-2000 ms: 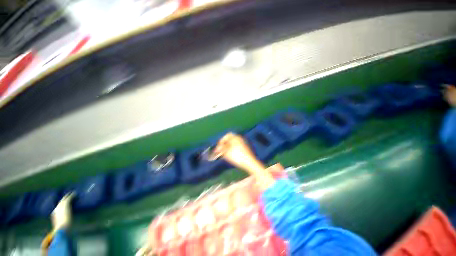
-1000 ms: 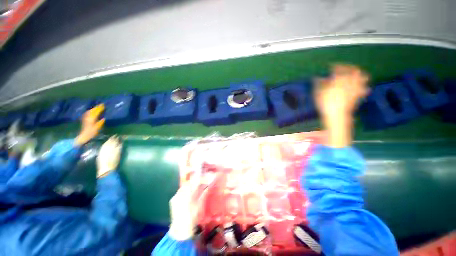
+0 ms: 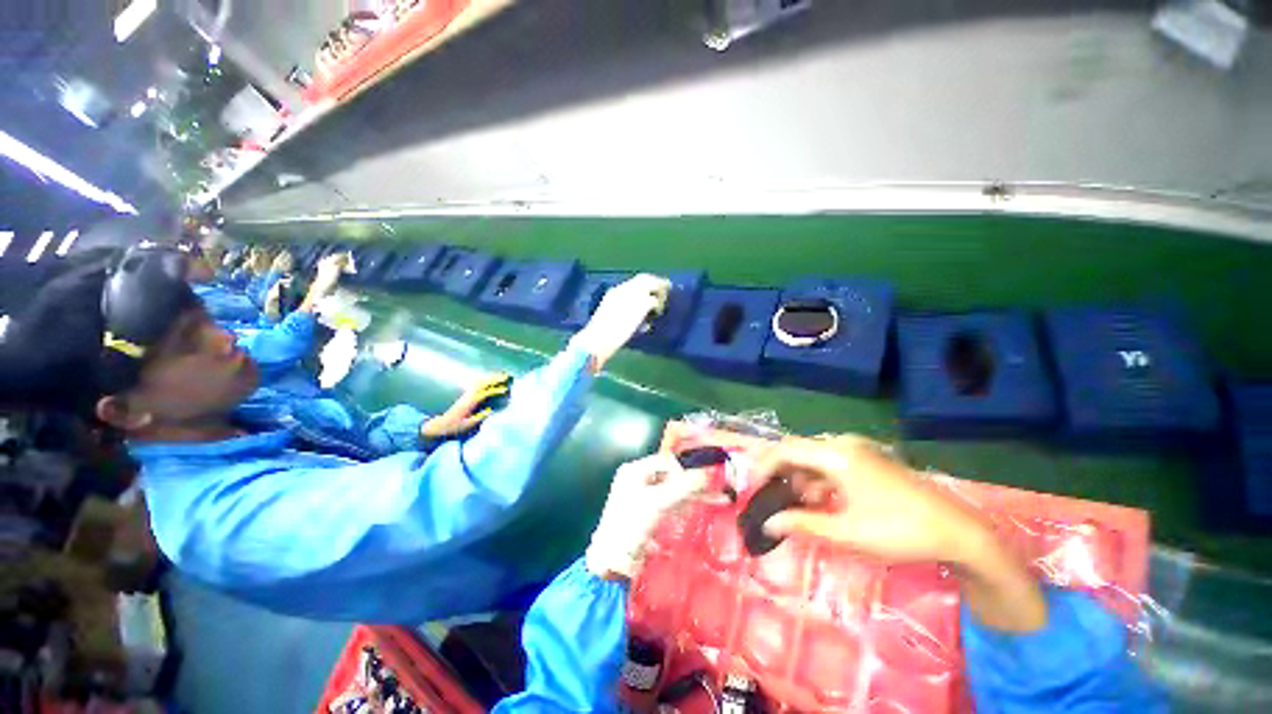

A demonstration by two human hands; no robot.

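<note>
A red blister tray point(image 3: 837, 628) under clear crinkled film lies in front of me, most visible pockets empty, with a few black-and-pale pieces point(image 3: 643, 667) at its near left edge. My left hand point(image 3: 645, 509), in a white glove, holds a small black piece point(image 3: 702, 456) over the tray's far left part. My right hand point(image 3: 872, 509), bare, holds a black oval piece point(image 3: 766, 516) between thumb and fingers just right of it. Beyond the tray, a blue box point(image 3: 837, 366) carries a black oval piece with a pale rim point(image 3: 805, 322). Another blue box point(image 3: 972, 395) shows a dark oval recess.
A row of blue boxes, one with a pale logo point(image 3: 1133, 377), runs along the green belt point(image 3: 977, 258). A neighbouring worker point(image 3: 377, 502) reaches a gloved hand to the row at left. A red tray of pieces point(image 3: 398, 677) stands lower left. A grey-white panel point(image 3: 893, 126) is behind.
My right hand has come back from the box row to the tray and now holds a black piece. My left hand has moved up and right over the tray. The view has turned left, showing the neighbour.
</note>
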